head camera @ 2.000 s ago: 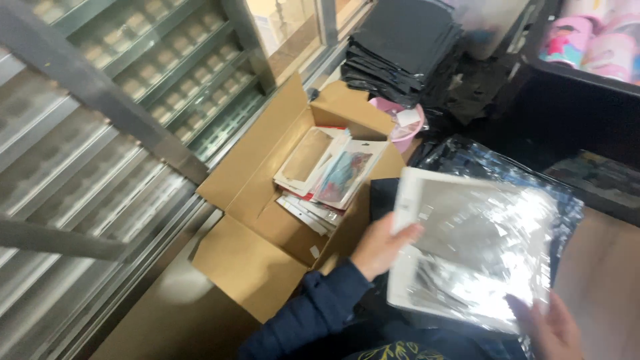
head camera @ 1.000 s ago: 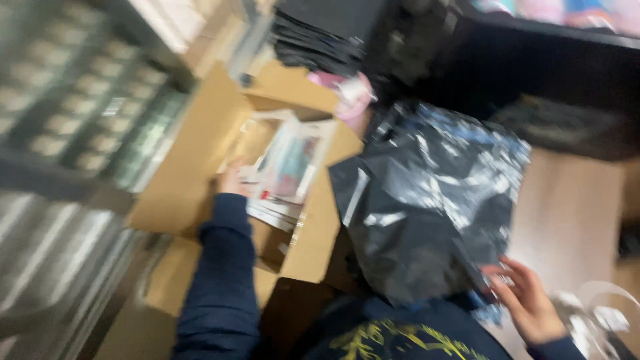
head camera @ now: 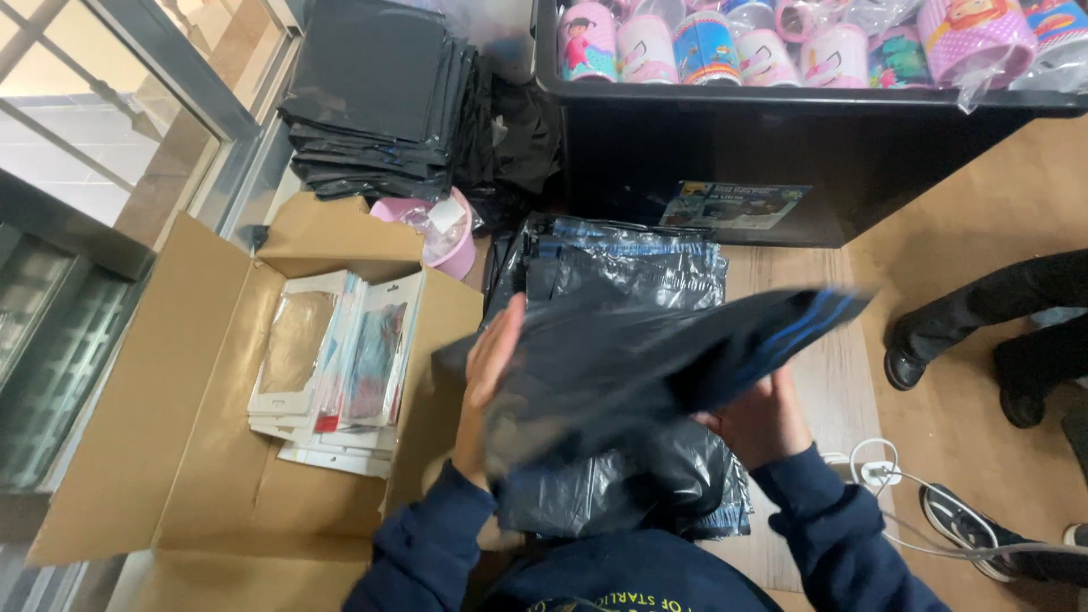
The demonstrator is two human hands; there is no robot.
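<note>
Between my two hands is a black plastic mailing bag [head camera: 612, 365] with blue stripes near one edge, blurred by motion. My left hand [head camera: 489, 382] lies along the bag's left side, its fingers extended. On the right, my right hand [head camera: 765, 416] grips the bag near the striped edge, its fingertips partly hidden. Beneath the bag lies a pile of shiny black mailing bags [head camera: 629, 255]. An open cardboard box [head camera: 212, 408] at the left holds several white card packages with clear windows [head camera: 293, 340].
A black plastic crate [head camera: 697, 144] of wrapped, printed mugs [head camera: 710, 47] stands at the back right. Folded black bags [head camera: 365, 76] are stacked at the back, near a pink cup [head camera: 455, 238]. White cables [head camera: 880, 472] and another person's legs [head camera: 977, 314] are at the right.
My left hand was at the packages inside the box one second ago and is now at the black bag. The windowed package held two seconds ago is no longer visible in my hands. The striped bag is now raised.
</note>
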